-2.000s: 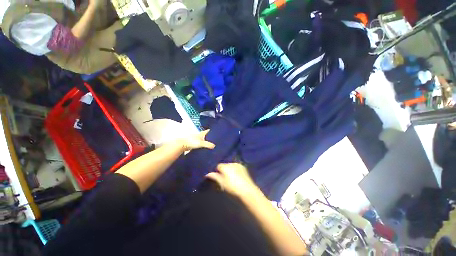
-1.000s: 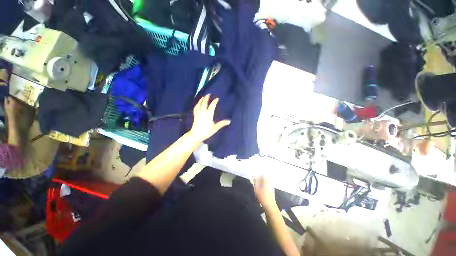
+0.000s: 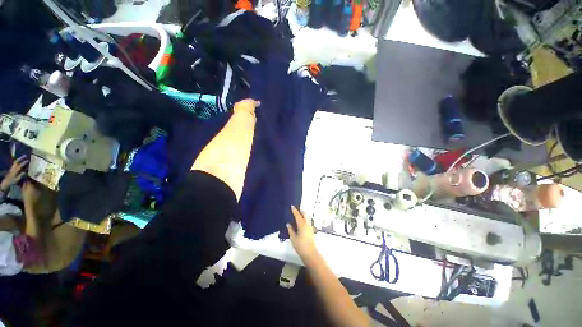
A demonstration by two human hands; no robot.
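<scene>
A navy garment piece lies over the left end of the white table, its lower end hanging near the front edge. My left hand is on its upper part, fingers partly lost in the dark cloth; I cannot tell whether they grip. My right hand is at the cloth's lower right corner, its fingers partly spread; a grip cannot be made out. The long off-white sewing machine stands to the right on the white table. Scissors lie in front of it.
A turquoise basket holds dark and striped cloth behind the garment. Bright blue cloth lies left. Another off-white machine and a person's hands are far left. Thread cones and a grey board are beyond my machine.
My left hand has moved up and away along the navy cloth. My right hand has come up to the cloth's lower corner. The view has shifted, and the red basket is mostly hidden.
</scene>
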